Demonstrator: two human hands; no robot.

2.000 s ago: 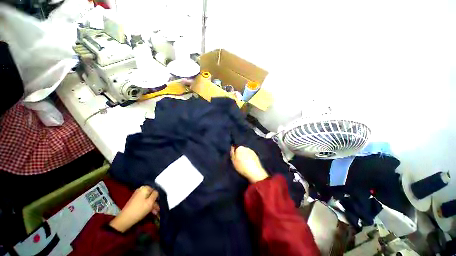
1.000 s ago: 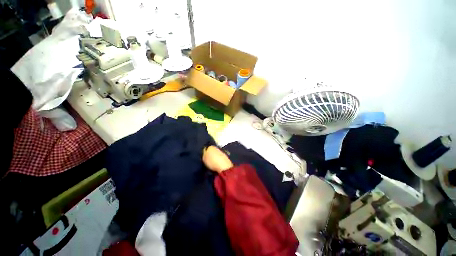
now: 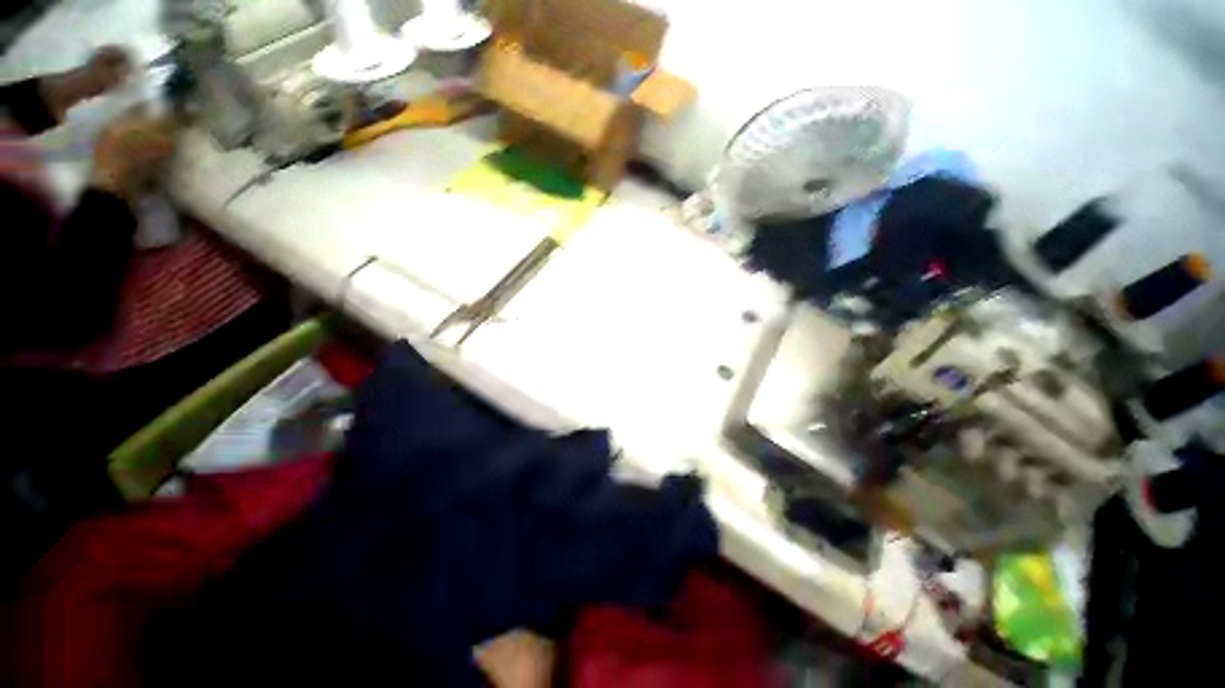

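The navy garment cloth (image 3: 504, 518) hangs in a heap over my lap, against the front edge of the white table (image 3: 631, 323). My right hand (image 3: 517, 659) is small, blurred and cut off by the bottom edge, at the cloth's lower side. Its fingers are not clear, so its grip cannot be told. My left hand is not in view; a blurred red sleeve shows at the lower left. A long thin dark tool, perhaps scissors (image 3: 497, 293), lies on the table.
An overlock machine (image 3: 994, 390) stands right, with thread cones (image 3: 1163, 286) beyond it. A fan (image 3: 813, 155) and an open cardboard box (image 3: 564, 94) are at the back. Another person's hands (image 3: 132, 151) are upper left. A yellow-green crate rim (image 3: 215, 410) is below the table.
The navy cloth has moved off the table towards my lap, uncovering the tabletop and long tool. The white patch is out of sight. My right hand has moved down; the view has swung right and down.
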